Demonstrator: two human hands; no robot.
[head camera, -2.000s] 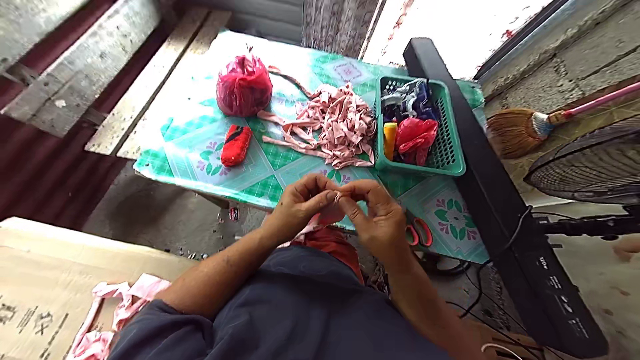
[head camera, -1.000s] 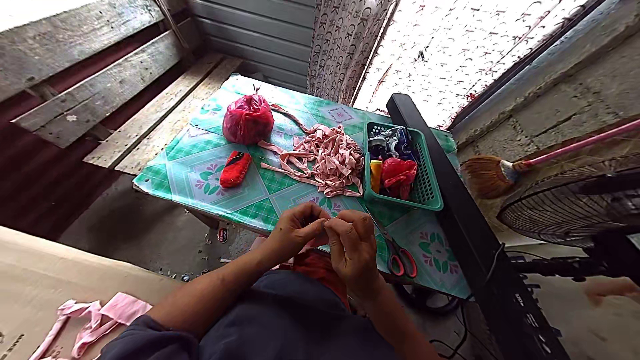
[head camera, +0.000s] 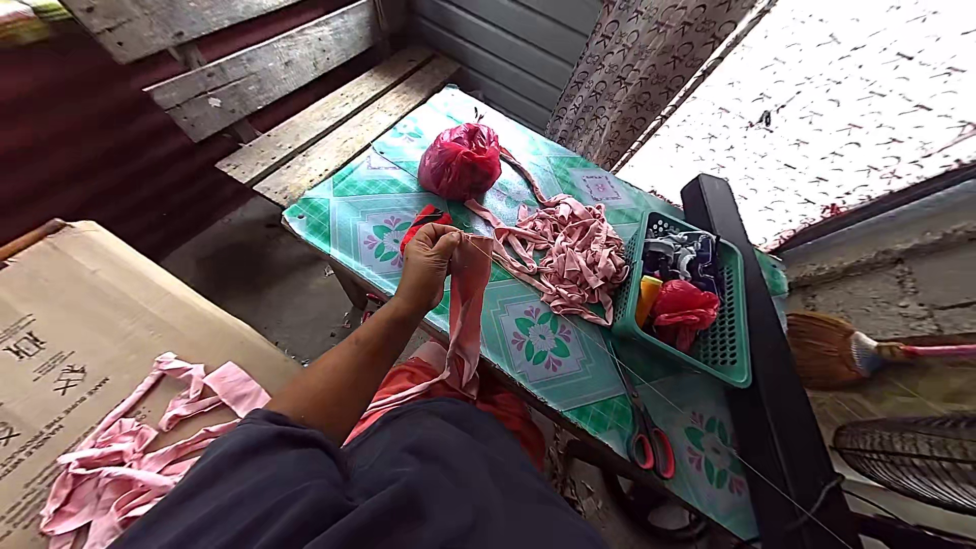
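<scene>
My left hand (head camera: 427, 263) pinches the top end of a pink fabric strip (head camera: 467, 305), which hangs down over my lap. A thin thread (head camera: 671, 404) runs from the strip's end across the table toward the lower right. My right hand is out of view. A heap of pink fabric strips (head camera: 572, 252) lies on the green floral tablecloth (head camera: 602, 396). Behind my left hand is a red and black object (head camera: 418, 226), partly hidden. Scissors with red and black handles (head camera: 648, 442) lie near the table's front edge.
A red plastic bag (head camera: 461, 162) stands at the back. The green basket (head camera: 736, 305) holds a red bag and small items. More pink strips (head camera: 130, 465) lie on cardboard (head camera: 252, 328) at left. A black beam (head camera: 770, 366), broom (head camera: 827, 351) and fan (head camera: 915, 461) are at right.
The two hands were together before; now my left hand alone is in view, raised over the table with the strip hanging from it. My right hand has left the view.
</scene>
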